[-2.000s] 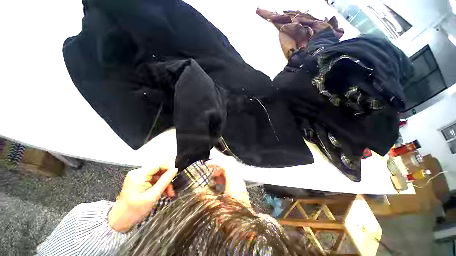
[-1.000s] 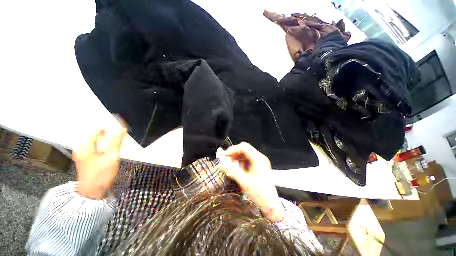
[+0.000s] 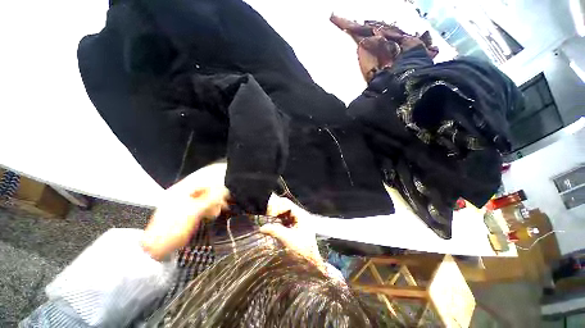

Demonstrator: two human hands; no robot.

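Note:
The black garment (image 3: 282, 57) lies spread over the white table, with its sleeve (image 3: 254, 144) lying toward me. The plaid lining (image 3: 237, 229) shows at the sleeve's cuff end by the table edge. My left hand (image 3: 186, 211) is at the left side of the cuff, its fingertips closed on the cuff edge. My right hand (image 3: 290, 227) is at the cuff's right side, fingers bent against it, partly hidden by hair. Whether a needle or snips is in the fingers cannot be seen. A loose light thread (image 3: 338, 154) lies on the black cloth.
A garment pile (image 3: 474, 166) of black pieces with plaid edges lies at the right, with a brown cloth piece (image 3: 378, 48) beyond it. A wooden stool (image 3: 452, 291) stands below the table at the right. A box (image 3: 42, 197) is on the floor at the left.
My left hand, raised apart at the left one second ago, has come back to the cuff. My right hand has moved slightly left and down and stays at the cuff.

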